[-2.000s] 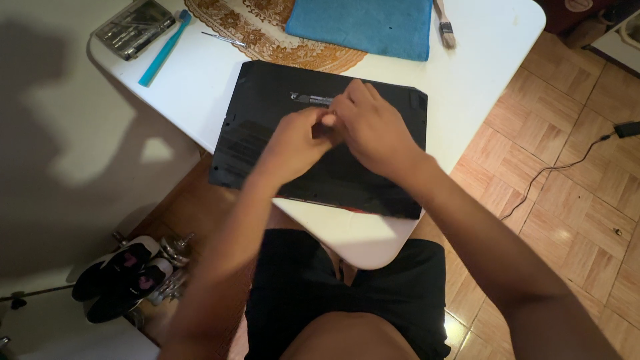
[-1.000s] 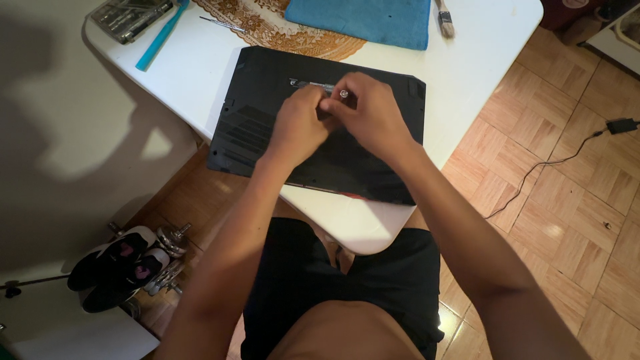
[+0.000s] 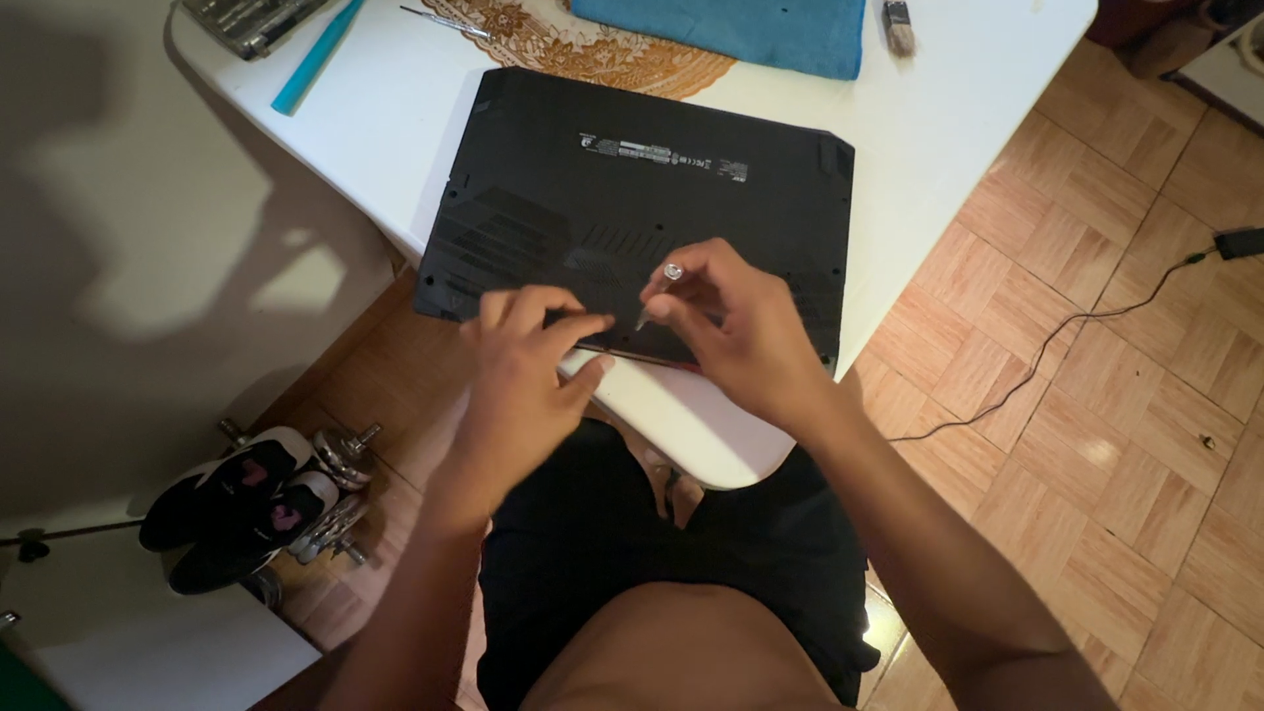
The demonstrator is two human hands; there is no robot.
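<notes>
A black laptop (image 3: 553,148) lies bottom side up on the white table, its vents and printed labels showing. My right hand (image 3: 736,331) grips a small precision screwdriver (image 3: 671,274) between thumb and fingers, its tip pointing down near the laptop's front edge. Whether the tip sits in a screw cannot be told. At the same edge, left of the tip, is my left hand (image 3: 528,365), fingers spread, its fingertips over or against the casing and nothing in its grasp.
Behind the laptop lie a blue cloth (image 3: 731,35), a brown lace doily (image 3: 592,64), a thin metal tool (image 3: 444,22) and a brush (image 3: 898,30). A teal tool (image 3: 316,59) and a tool case (image 3: 247,22) are at the table's (image 3: 938,168) back left. Shoes (image 3: 242,494) and dumbbells (image 3: 346,449) stand below.
Both hands have moved from the labels toward the laptop's front edge and come apart. The labels now show uncovered, and the screwdriver in my right hand is plain to see.
</notes>
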